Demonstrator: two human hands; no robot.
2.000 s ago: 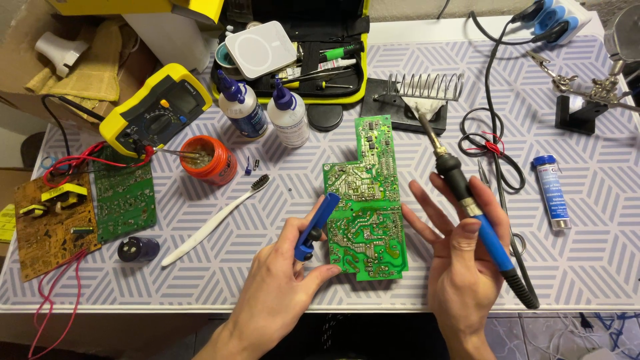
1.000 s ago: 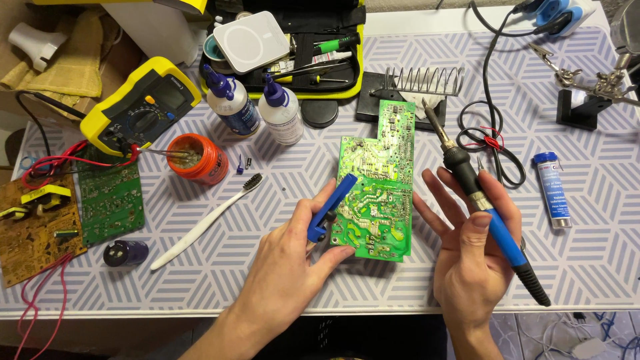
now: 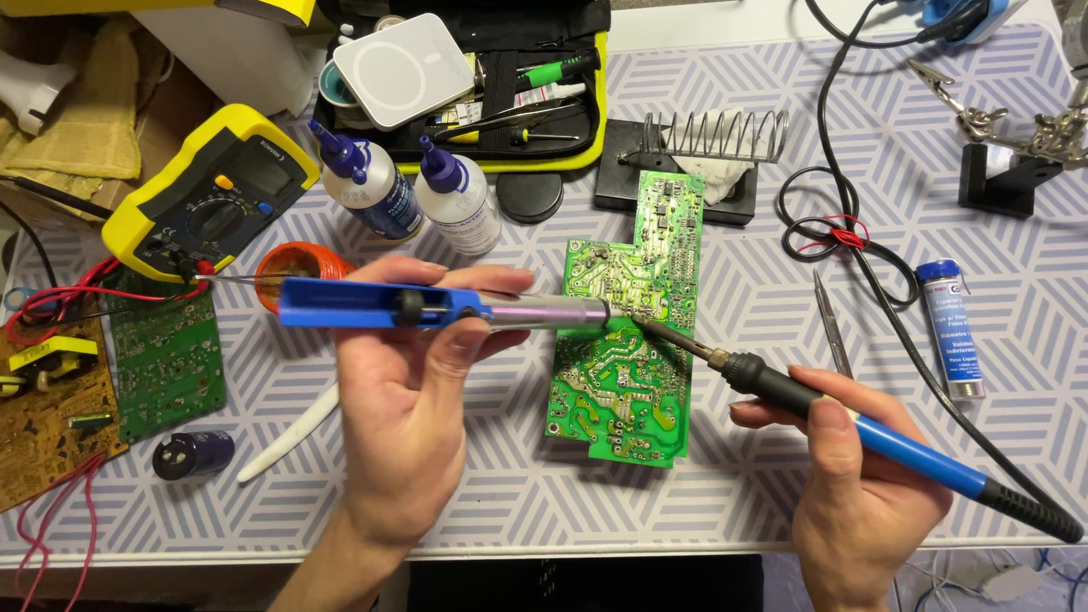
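Note:
My left hand (image 3: pixel 404 399) grips a blue and silver desoldering pump (image 3: pixel 544 312), held level, its nozzle end over the middle of a green circuit board (image 3: pixel 612 365). The board lies solder side up on the patterned mat. My right hand (image 3: pixel 858 467) holds a soldering iron (image 3: pixel 790 395) with a blue and black handle. The iron's tip points at the board's middle, close beside the pump's nozzle; whether the two touch the board cannot be told.
A coiled iron stand (image 3: pixel 714 136) is behind the board. Two bottles (image 3: pixel 459 204), a yellow multimeter (image 3: pixel 212 195), an orange jar (image 3: pixel 293 259) and a white brush (image 3: pixel 289 433) lie left. Tweezers (image 3: pixel 833 327), a solder tube (image 3: pixel 950 331), the black cord (image 3: pixel 892 340) and a clamp holder (image 3: pixel 994 170) are right.
The left hand has left the board's lower left edge and turned the pump level, its nozzle over the board. The iron has swung from upright to slanting, its tip now at the board.

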